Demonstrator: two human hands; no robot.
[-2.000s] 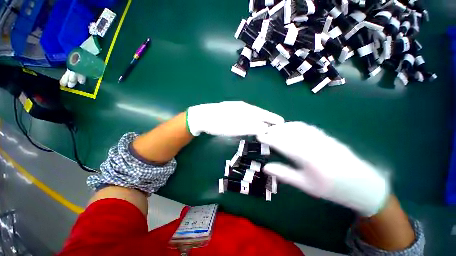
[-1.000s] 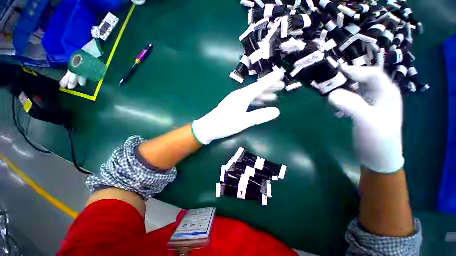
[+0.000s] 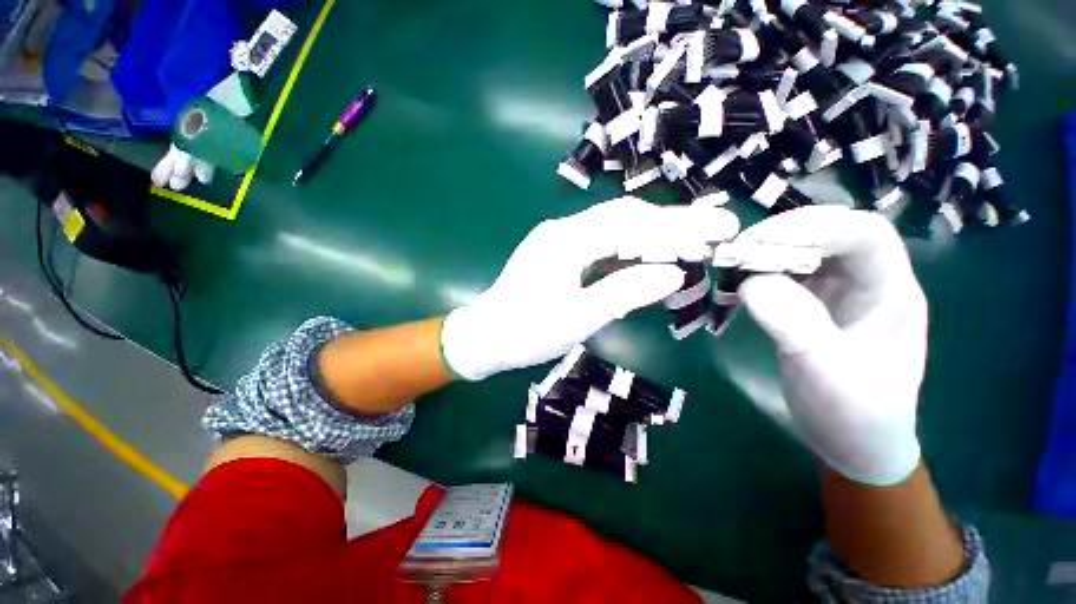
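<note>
My left hand (image 3: 566, 283), in a white glove, grips a black wire harness (image 3: 688, 301) by its white connector end between thumb and fingers. My right hand (image 3: 844, 319), also gloved, grips another harness (image 3: 726, 297) by its white connector (image 3: 773, 257). The two harnesses hang side by side, close together, over the bench; whether they touch is unclear. The fingers partly hide both. A small group of harnesses (image 3: 596, 413) lies on the bench near my body. A large loose pile of harnesses (image 3: 802, 106) lies beyond my hands.
A dark pen with a purple band (image 3: 335, 136) lies at left. A green tape roll (image 3: 218, 136), white lumps (image 3: 181, 168) and blue bins (image 3: 165, 59) are at the upper left. A black corded device (image 3: 112, 230) is at the left edge. A blue tote (image 3: 1062, 319) stands at right.
My hands have moved from near the pile's front edge towards each other. Each now holds a harness by one end. The small group near my body stays in place.
</note>
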